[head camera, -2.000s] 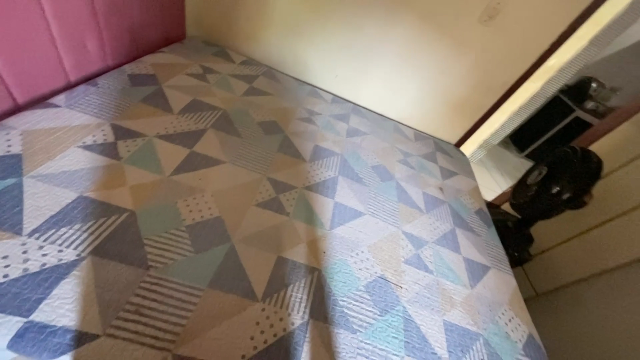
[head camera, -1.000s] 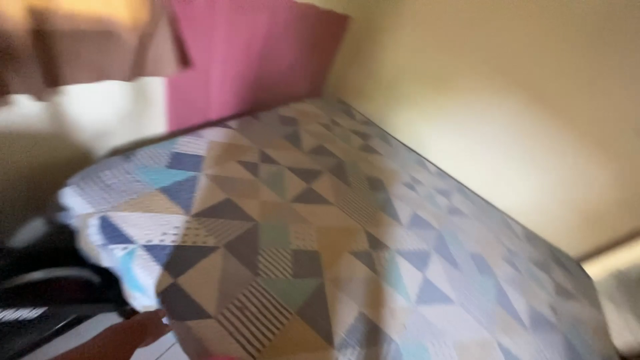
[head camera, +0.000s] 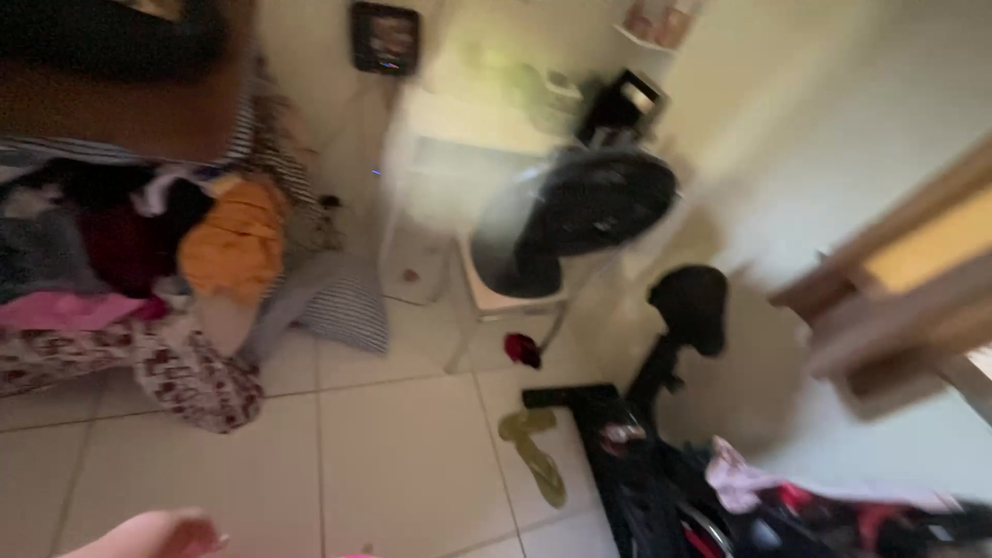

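My left hand (head camera: 167,533) shows at the bottom left edge, over the tiled floor (head camera: 395,457). Its fingers look curled, but blur hides whether anything is in them. My right hand is out of the frame. Nearest above my left hand lies a heap of clothes with a patterned cloth (head camera: 198,380) hanging down, an orange cloth (head camera: 236,240) and a pink cloth (head camera: 70,310). A small piece of something pink peeks in at the bottom edge.
A black fan (head camera: 597,201) stands by a chair (head camera: 508,310). Flip-flops (head camera: 539,461) lie on the tiles beside black exercise equipment (head camera: 612,457) with a seat (head camera: 690,306). More clothes (head camera: 837,504) are heaped at the lower right. A striped pillow (head camera: 345,306) rests on the floor.
The view has swung away from the bed with the geometric-patterned cover to the floor and clothes. A hand shows at the lower left in the one-second-old frame and now.
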